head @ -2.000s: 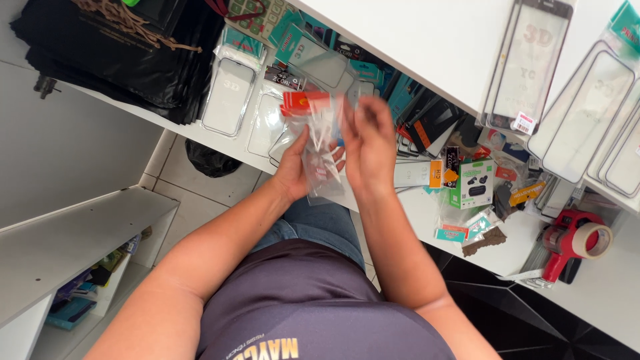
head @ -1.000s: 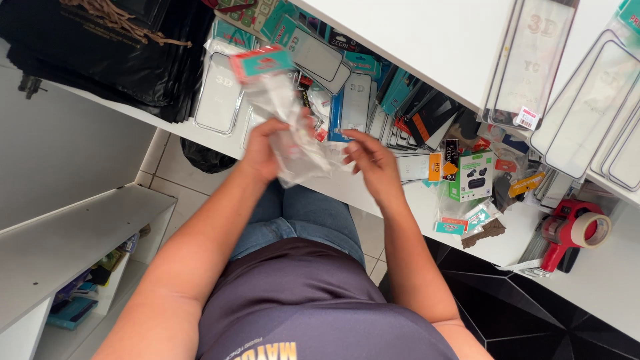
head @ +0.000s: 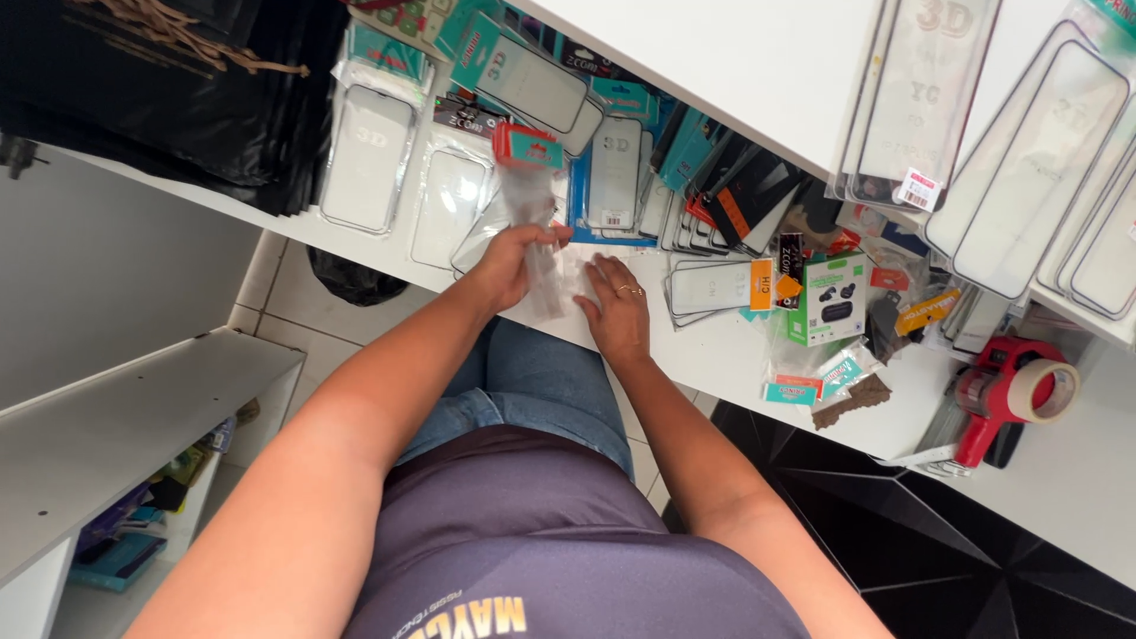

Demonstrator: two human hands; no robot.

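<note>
My left hand [head: 515, 266] is shut on a clear plastic sleeve [head: 543, 284] whose teal and red header [head: 530, 146] points away from me. Close to its right, my right hand [head: 617, 306], with a ring on one finger, rests over the white counter's near edge, touching clear film; whether it grips the film cannot be told. Packaged screen protectors with dark borders lie beyond the hands: one [head: 615, 164] on a blue packet, another [head: 451, 209] left of the sleeve. To the right of my right hand lies a screen protector with an orange tab [head: 761, 284].
Black bags [head: 177, 115] are stacked at the upper left. A green and white earphone box [head: 832, 299] stands right of the hands, and a red tape dispenser [head: 1003, 390] farther right. More screen protectors [head: 1029, 169] lie on the raised white shelf [head: 710, 71]. A grey shelf [head: 133, 426] is at lower left.
My right hand has come down to the counter edge beside the sleeve. My left hand still holds the sleeve, which has shifted to the right since one second ago.
</note>
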